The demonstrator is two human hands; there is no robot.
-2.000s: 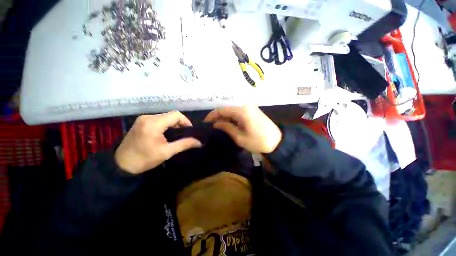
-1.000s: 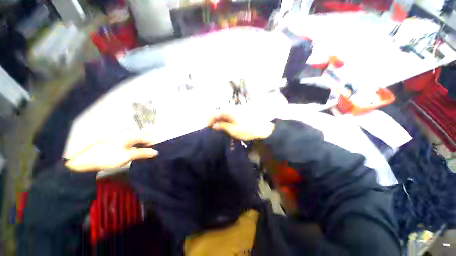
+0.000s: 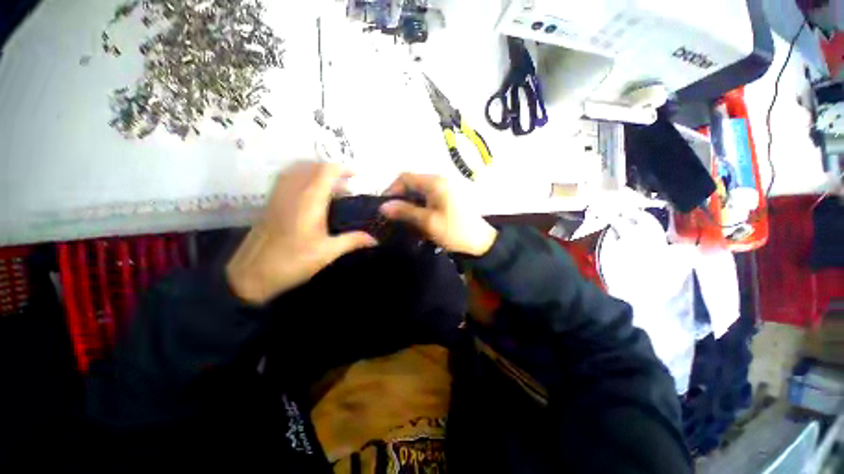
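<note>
A dark garment piece (image 3: pixel 389 278) lies over my lap, its upper edge bunched between my hands at the table's front edge. My left hand (image 3: pixel 294 231) is slightly blurred, its thumb and fingers around the left end of the bunched edge. My right hand (image 3: pixel 444 213) pinches the same edge just to the right, close to my left fingertips. Whether a small metal part is at the fingertips cannot be told. A pile of small metal bits (image 3: pixel 199 69) lies at the table's left. Yellow-and-black pliers (image 3: pixel 455 130) and black-handled scissors (image 3: pixel 518 97) lie beyond my right hand.
A white sewing machine head (image 3: pixel 648 42) stands at the back right. A red-orange tray (image 3: pixel 754 227) with small items is right of it. White scraps and plastic (image 3: pixel 652 278) hang at the right edge. Red crates (image 3: pixel 111 287) are below the table at the left.
One second ago my hands were wide apart along the stretched cloth edge; now they are close together on a bunched part of it. The view has turned back down over the metal pile and tools.
</note>
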